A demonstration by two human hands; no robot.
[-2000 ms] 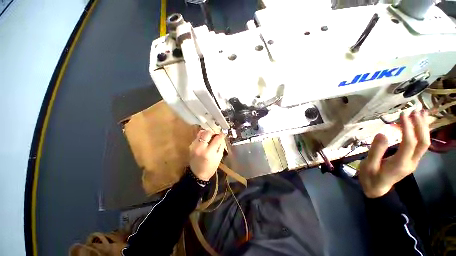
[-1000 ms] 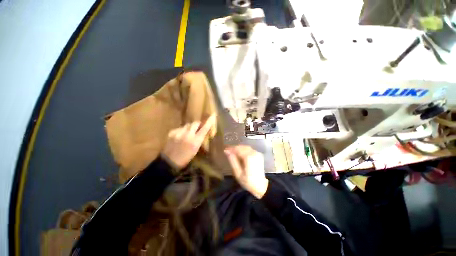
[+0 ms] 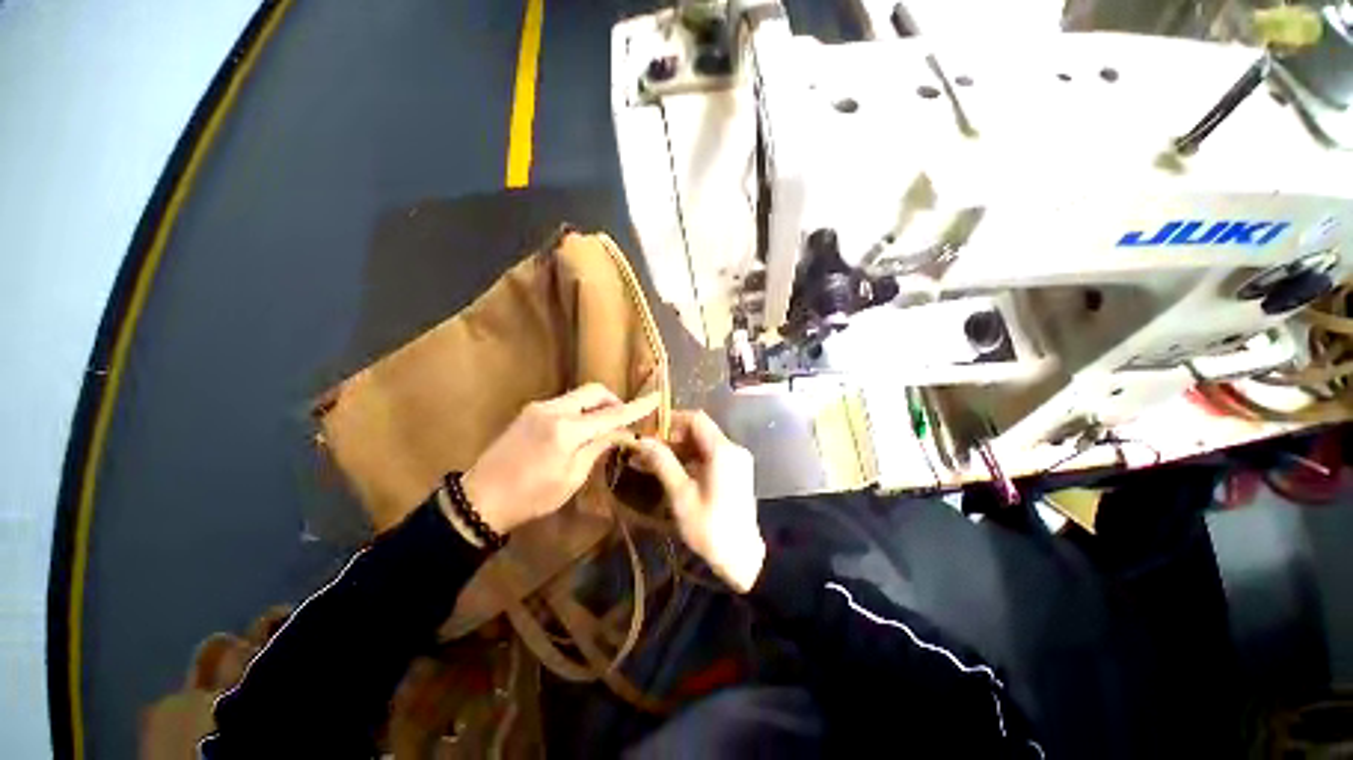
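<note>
A tan bag panel lies on the dark table extension left of the white JUKI sewing machine. Its right side is folded up along a pale edge. My left hand rests on the panel, with its fingertips pinching the edge near the lower right. My right hand grips the same edge from the right, its fingertips close to my left ones. Narrow tan straps loop down below my hands towards my lap. The presser foot is to the right of the panel, apart from it.
The shiny needle plate lies right of my right hand. Thin red and green items are at the machine bed's front edge. A tan heap is at the lower left. Tan straps lie at the far right. A yellow line crosses the grey floor behind.
My right hand has come from the machine's right side to the panel. The panel has moved left, away from the needle, and is folded at its right. Both hands now meet at its edge.
</note>
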